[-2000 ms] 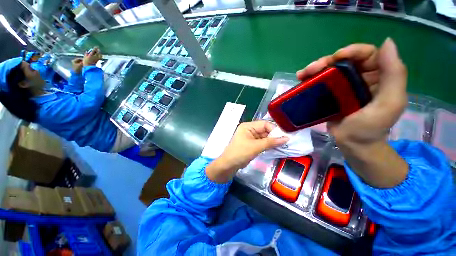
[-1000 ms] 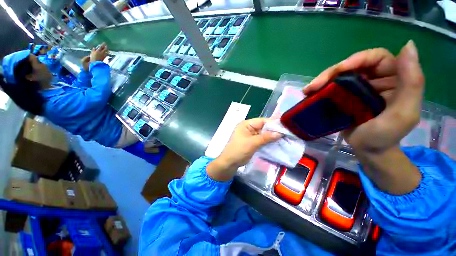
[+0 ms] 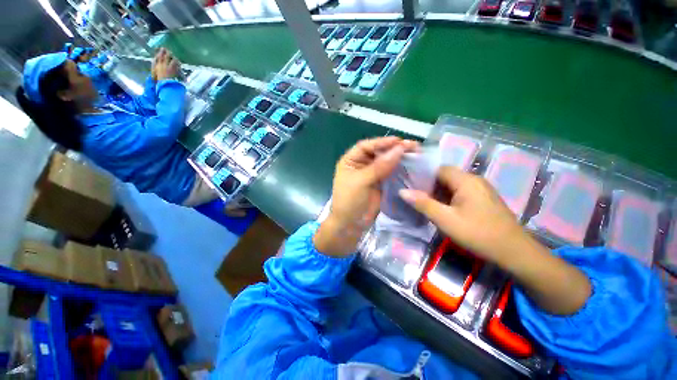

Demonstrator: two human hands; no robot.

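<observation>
My left hand and my right hand meet above the near-left part of the clear plastic tray. Between them they hold a whitish translucent phone sleeve with a dark shape showing through it. The phone inside is mostly hidden and slightly blurred. Two bare red phones lie in the near row of the tray, one below my right hand and one partly under my right sleeve. Sleeved phones showing pink lie in the far row.
Trays of light blue phones stand on the bench and on the green conveyor belt. A metal upright rises beyond my left hand. A worker in blue is at the left. Cardboard boxes and a blue rack are lower left.
The red phone, earlier bare in my right hand above the sleeve, is no longer seen bare. Both hands have come together around the sleeve. The view has shifted, uncovering more of the far row.
</observation>
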